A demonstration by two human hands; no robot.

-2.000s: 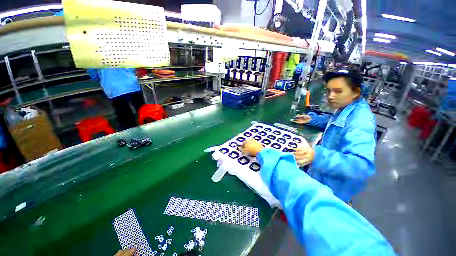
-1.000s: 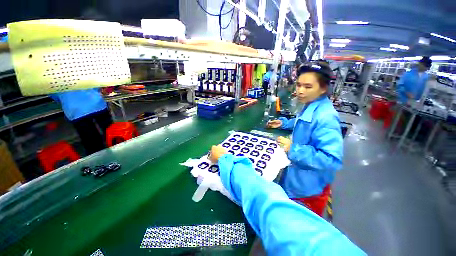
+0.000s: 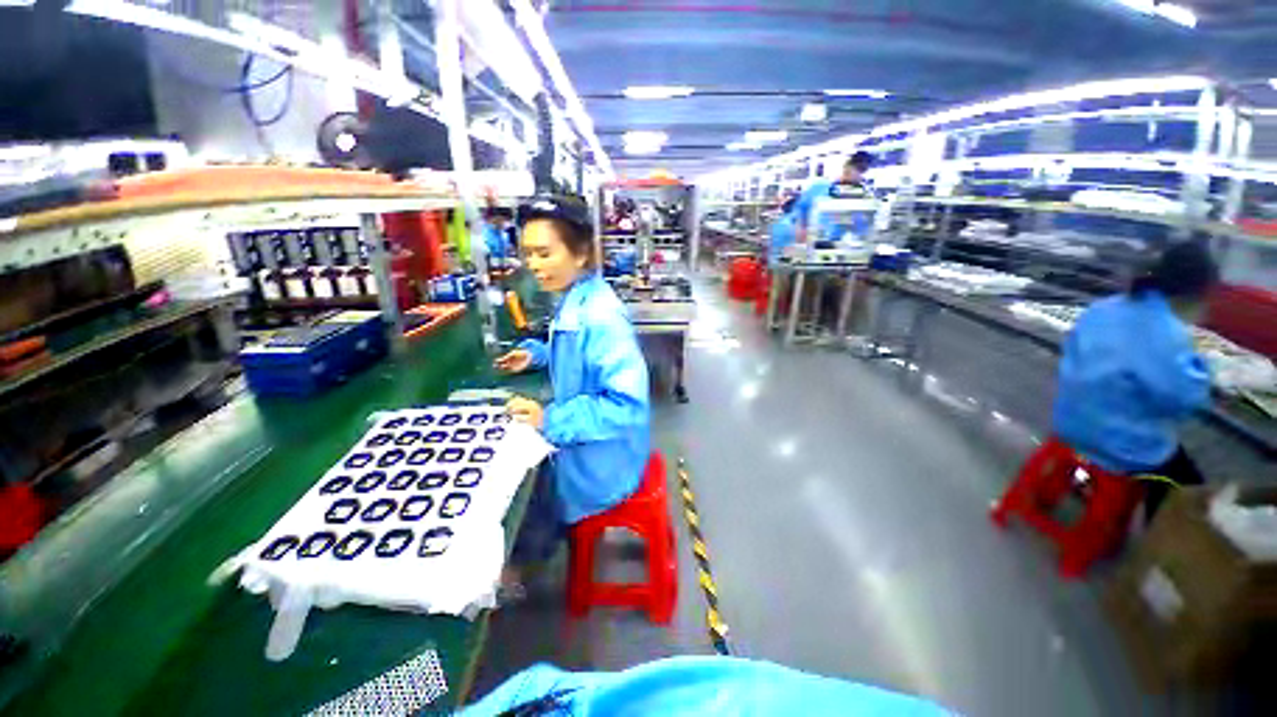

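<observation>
A white tray [image 3: 322, 525] with rows of black watch housings [image 3: 353, 544] lies on the green bench to the left of centre. A white wrinkled film [image 3: 287, 616] hangs out around its near edge. Part of an adhesive sticker sheet [image 3: 392, 689] shows at the bottom edge. A blue sleeve of mine crosses the bottom edge, but neither of my hands can be seen.
A person in a blue smock [image 3: 595, 385] sits on a red stool [image 3: 626, 560] at the tray's right side. A blue box [image 3: 314, 356] stands farther back on the bench. Another seated person [image 3: 1132, 376] and a cardboard box [image 3: 1197, 595] are at the right.
The view has swung to the right. My right hand, earlier over the tray, is out of the picture, and the sleeve now lies at the bottom. The small pieces have left view.
</observation>
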